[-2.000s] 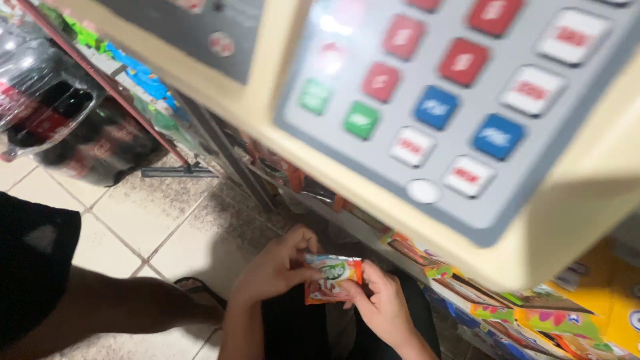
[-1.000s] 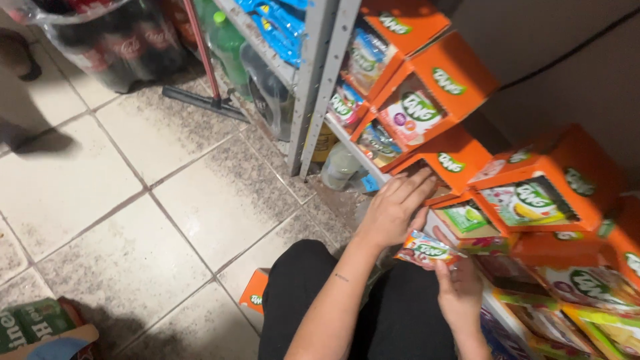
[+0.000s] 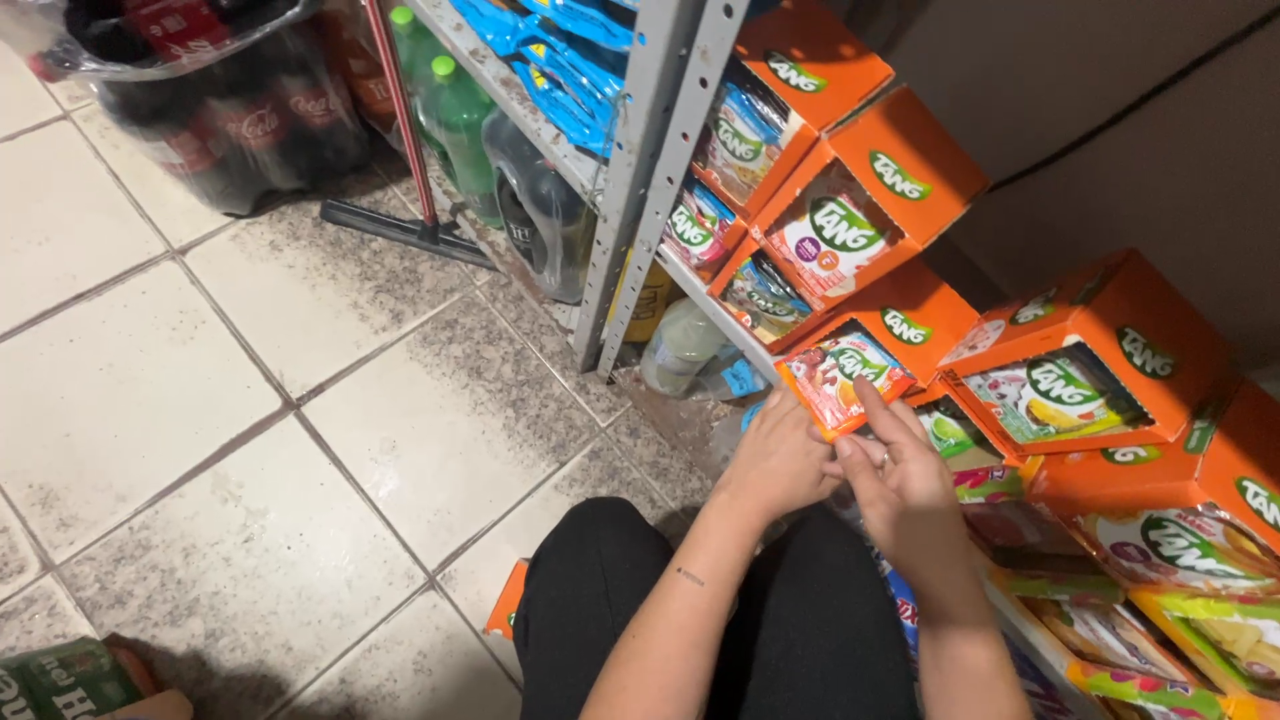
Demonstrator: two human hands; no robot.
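Observation:
A Tang drink-mix packet (image 3: 835,375), orange-edged with a green logo, lies slanted at the opening of an orange Tang box (image 3: 925,300) on the shelf. My right hand (image 3: 895,465) pinches its lower right part between thumb and fingers. Just below the packet is my left hand (image 3: 785,455), its fingertips partly hidden behind the packet and the right hand, so its grip cannot be made out. More orange Tang boxes with packets in their windows stand around, one above (image 3: 890,180) and one to the right (image 3: 1110,350).
A metal shelf post (image 3: 640,180) rises left of the boxes. A red-handled floor squeegee (image 3: 425,235), shrink-wrapped cola bottles (image 3: 240,130) and green bottles (image 3: 455,130) stand farther left. A clear bottle (image 3: 682,345) is under the shelf. An orange box (image 3: 508,600) lies beside my knee.
My left hand has come away from the box opening to beside my right hand. The packet has moved up to the box. The view swung from a keypad device to the shelf after the first frame.

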